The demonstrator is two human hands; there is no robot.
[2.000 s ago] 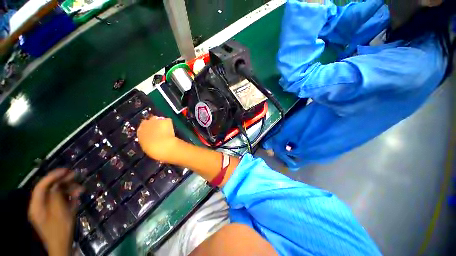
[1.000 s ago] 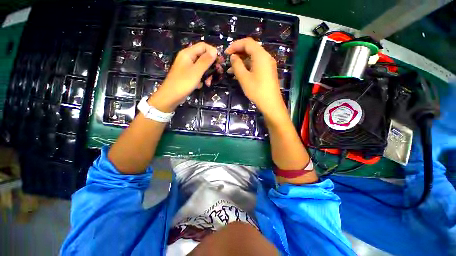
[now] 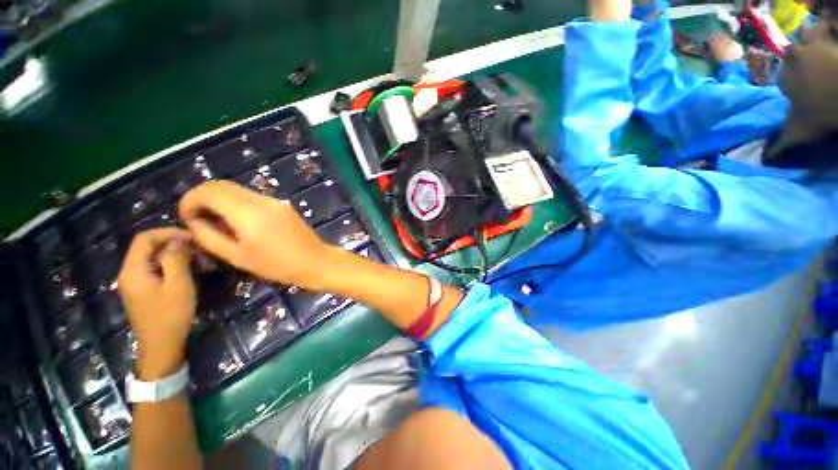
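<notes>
A shiny black compartment tray lies tilted across the left half of the view, with small reddish and silvery parts in its pockets. My left hand, with a white wristband, is over the tray's left part, fingers curled. My right hand, with a dark red band, is just right of it over the tray, fingers bent towards the left hand. The fingertips of both hands nearly meet. A small dark reddish piece shows between them, but which hand grips it is hidden by the fingers and blur.
Right of the tray stand a black fan, a solder wire reel and a black box with a thick cable, on a red-orange bin. A person in a blue smock sits at the right. A pale post rises behind.
The view has swung right since one second ago, so the person at the right shows again. Both hands stay close together over the tray, now at its left part in the picture.
</notes>
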